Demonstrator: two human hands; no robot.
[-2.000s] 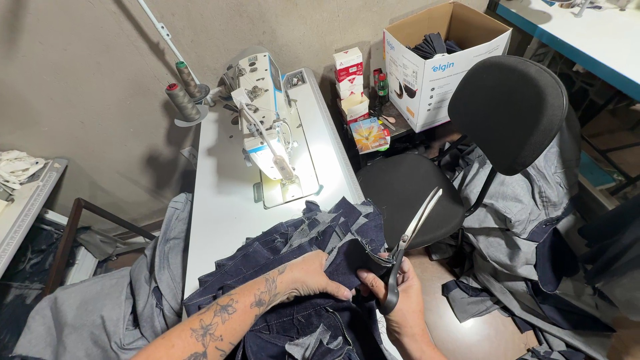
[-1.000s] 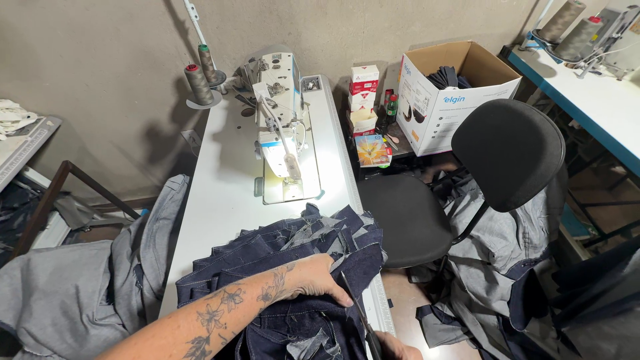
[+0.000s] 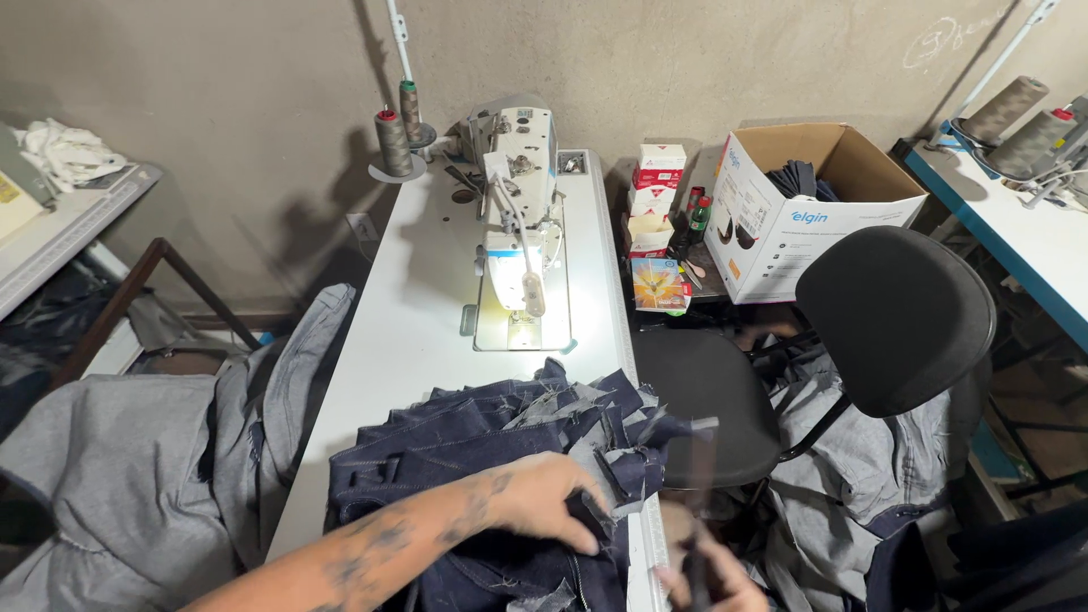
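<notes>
A stack of dark denim pieces (image 3: 476,425) with frayed edges lies across the near end of a white sewing table. My left hand (image 3: 552,501) rests over the stack, its fingers curled at the edge of a dark piece near a metal zipper. At the table's right edge, my right hand (image 3: 714,569) holds scissors (image 3: 702,484), which are blurred with the blades pointing up. An industrial sewing machine (image 3: 520,195) with its lamp lit stands beyond the stack.
Right of the table stand a black chair (image 3: 897,319), small boxes (image 3: 654,200) and a cardboard box (image 3: 816,225) holding dark fabric. Grey denim (image 3: 119,476) hangs at the left, with more denim (image 3: 850,459) heaped behind the chair. Thread cones (image 3: 392,144) stand by the machine.
The scissors, beside the fabric edge two seconds ago and low at the table's edge one second ago, now point up, apart from the stack. My left hand stays over the denim.
</notes>
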